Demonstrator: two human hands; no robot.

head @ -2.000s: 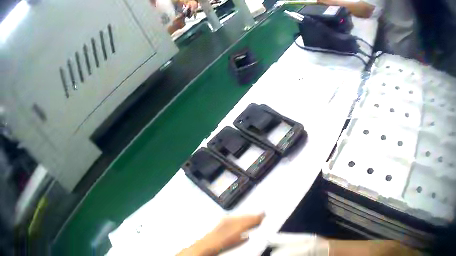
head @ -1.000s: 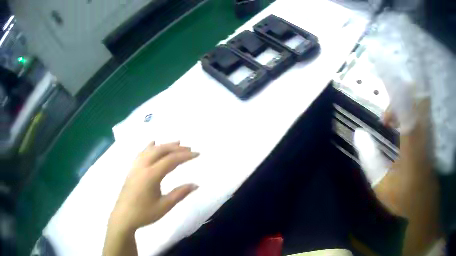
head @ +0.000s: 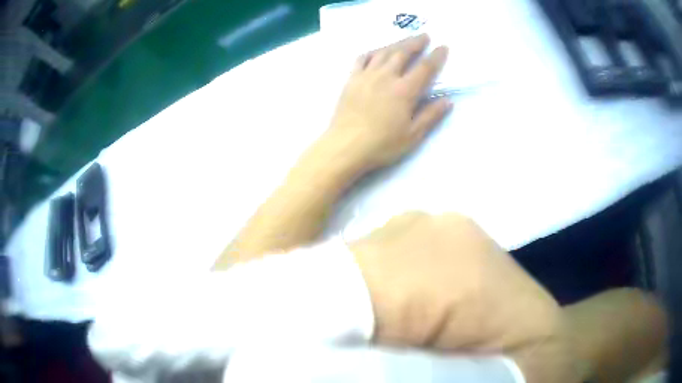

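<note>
My left hand [head: 385,112] is bare and lies palm down over the white bench cover [head: 224,142], fingers apart. A thin shiny clear strip or film edge [head: 460,90] shows beside its fingertips; I cannot tell if they touch it. My right hand [head: 449,288] is large, blurred and close to the camera, reaching in from the lower right across my left forearm. White finger cots cover its fingers, which point left. Its fingertips are blurred, so I cannot tell if it holds anything. Black device housings [head: 624,75] lie at the upper right, partly cut off.
Two more black housings, one with a window opening [head: 93,217] and a darker one [head: 61,236], lie at the far left of the bench. A green conveyor belt [head: 179,67] runs behind. A small dark printed mark [head: 407,20] is on the cover near my left fingertips.
The view has swung left along the bench, so the housings row sits at the upper right edge. My right hand has come in over the bench; the clear bag seen by it no longer shows there.
</note>
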